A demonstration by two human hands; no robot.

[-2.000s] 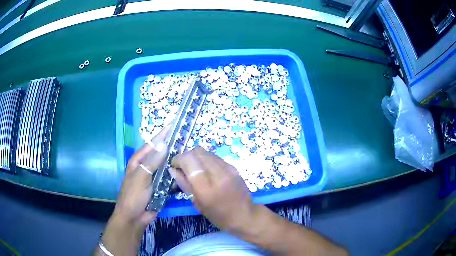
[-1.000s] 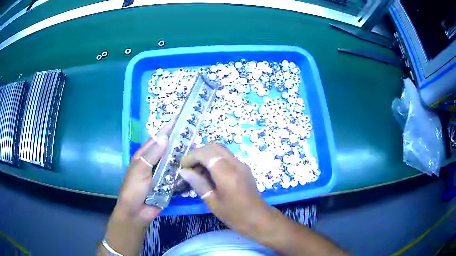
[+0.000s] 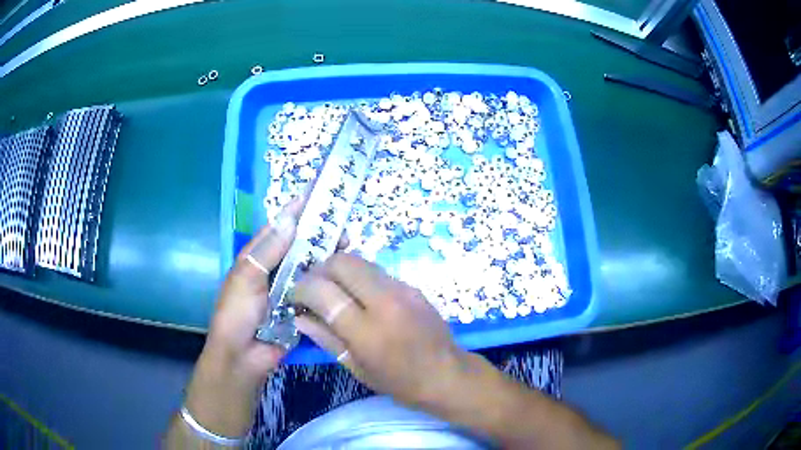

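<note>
A silver-grey channel strip (image 3: 332, 200) is held tilted over the blue tray (image 3: 587, 255), with a row of small dark studs or holes along it. My left hand (image 3: 241, 303) is closed around its lower left side. My right hand (image 3: 382, 321) is at the strip's lower end, fingertips against the inside of the channel. Whether the fingertips hold a fitting is hidden. Many small round white-silver fittings (image 3: 509, 211) lie loose in the tray.
Stacked strips (image 3: 77, 189) lie side by side at the left. Several loose rings (image 3: 257, 70) are behind the tray. At the right are a crumpled clear bag (image 3: 746, 228), two dark rails (image 3: 654, 86) and a pale machine (image 3: 764, 105).
The tray and bench have shifted slightly right and up in view. My right hand's fingers have moved to the lower end of the strip. My left hand keeps its hold.
</note>
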